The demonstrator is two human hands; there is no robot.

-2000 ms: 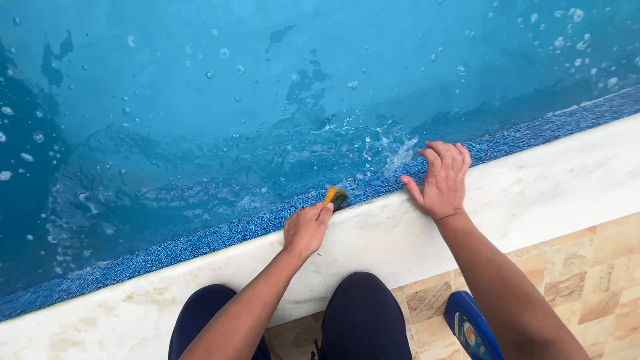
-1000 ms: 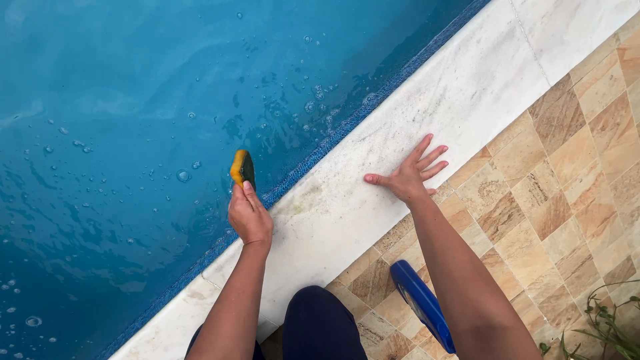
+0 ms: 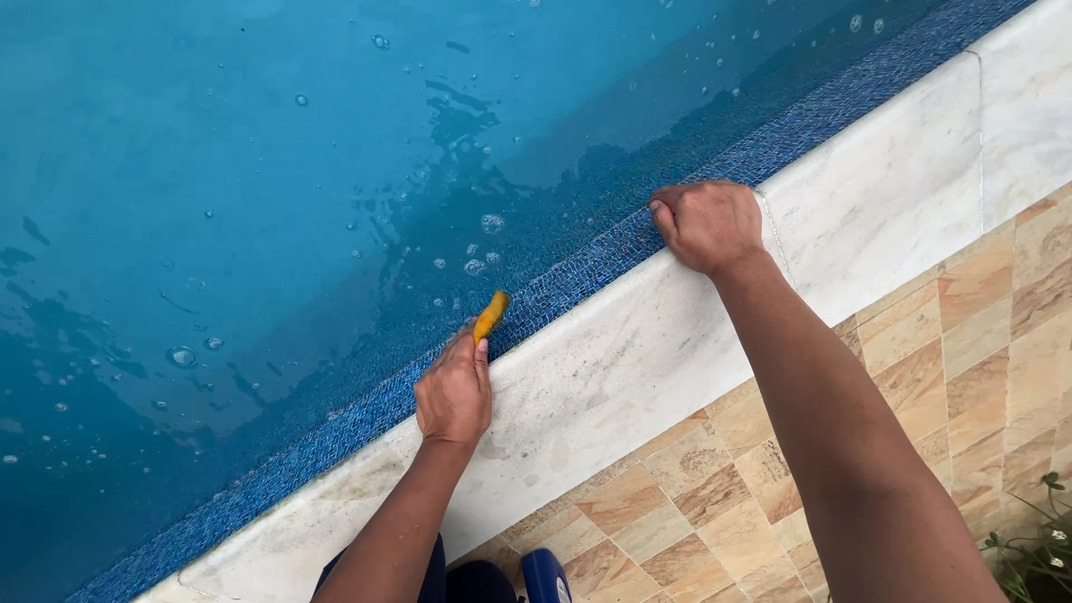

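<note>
My left hand [image 3: 456,385] grips a yellow sponge [image 3: 491,316], held against the blue mosaic tile band [image 3: 578,272] just above the water. Only the sponge's yellow side shows; its dark side is hidden. My right hand [image 3: 712,222] rests over the edge of the white marble coping [image 3: 603,368], with its fingers curled down toward the tiles and their tips mostly hidden. I cannot tell whether those fingers hold anything.
Pool water [image 3: 251,184] with bubbles lies beyond the coping. Beige and brown paving tiles [image 3: 745,477] run along the near side. A blue plastic bottle [image 3: 546,578] stands by my knees at the bottom, and a plant [image 3: 1038,544] grows at the lower right.
My right hand has gone from spread fingers over the coping to curled over its edge. The sponge, held out over the water a second ago, is now at the tile band. The view has turned.
</note>
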